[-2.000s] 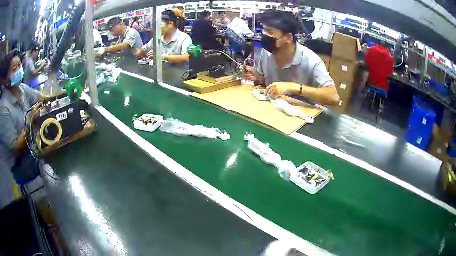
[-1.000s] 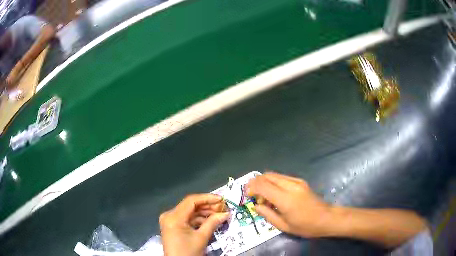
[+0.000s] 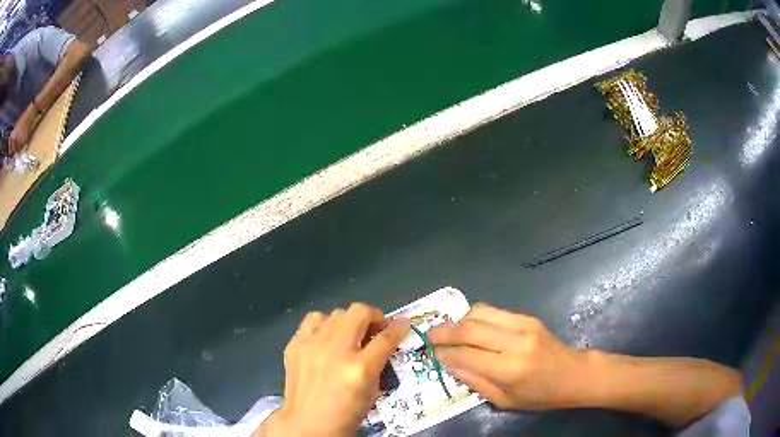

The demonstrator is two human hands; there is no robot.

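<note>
The white base housing (image 3: 446, 300) lies open side up on the dark bench at the bottom centre, with small parts inside. A green lead wire (image 3: 437, 363) curves across its inside. My left hand (image 3: 338, 367) is over its left part, thumb and index finger closed near the wire's upper end; what they pinch is hidden. My right hand (image 3: 505, 358) is over its right edge, fingertips at the green wire; whether they grip it is unclear. A dark block (image 3: 389, 376) shows beside my left fingers. A clear plastic bag (image 3: 190, 406) with a white stem trails left.
A gold bundle of cable assemblies with a white middle (image 3: 637, 107) lies at the upper right. A thin dark double line, possibly tweezers (image 3: 583, 242), lies below it. The green conveyor (image 3: 282, 94) carries a bagged unit (image 3: 58, 218) at left. A person's arm (image 3: 53, 88) is beyond it.
The view has swung down from the line to the bench since the first frame. Since the second, my left hand has moved slightly up and right over the housing. The bagged unit has shifted left.
</note>
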